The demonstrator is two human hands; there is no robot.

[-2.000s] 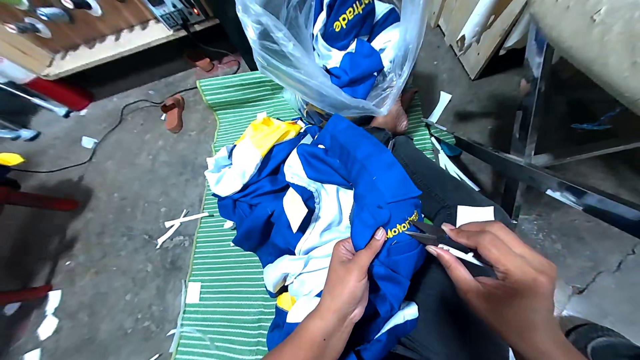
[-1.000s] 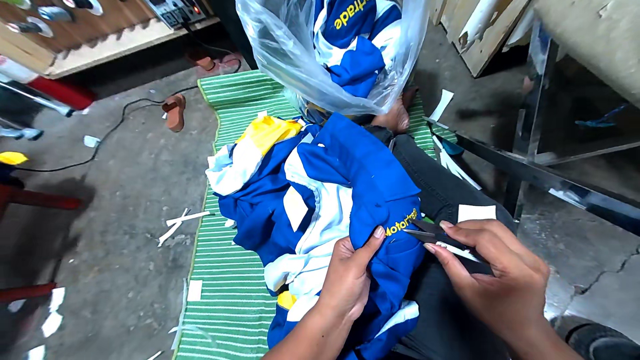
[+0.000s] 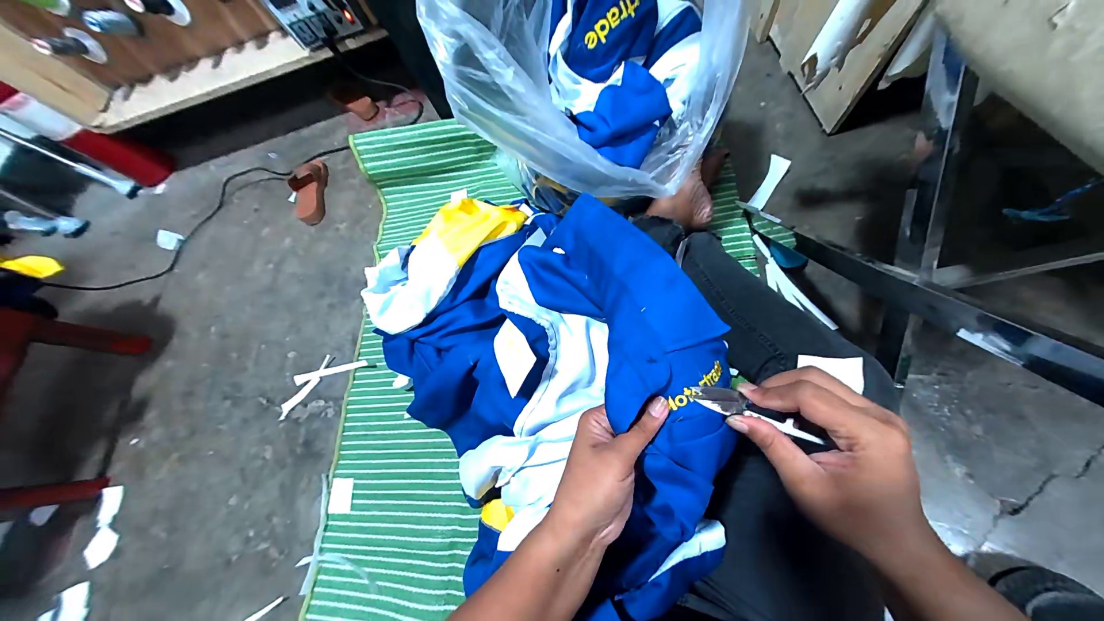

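Observation:
A blue, white and yellow garment (image 3: pixel 638 293) lies bunched over the lap and a green striped mat (image 3: pixel 388 517). My left hand (image 3: pixel 608 466) pinches a fold of its blue cloth between thumb and fingers, beside yellow embroidered lettering. In my right hand (image 3: pixel 837 448) is a pair of small thread snips (image 3: pixel 724 401), its pointed blades touching or just over the lettering. Whether the blades are parted is hard to tell. A white strip lies along the snips under my right fingers. White pieces of backing or paper (image 3: pixel 832 373) rest on the garment and the dark trousers.
A clear plastic bag (image 3: pixel 509 112) with similar garments stands at the mat's far end, near a bare foot (image 3: pixel 690 200). A black metal frame (image 3: pixel 992 332) is at the right. Left are a brown sandal (image 3: pixel 309 191), a black cable (image 3: pixel 220 203), white scraps and red stool legs (image 3: pixel 95 336).

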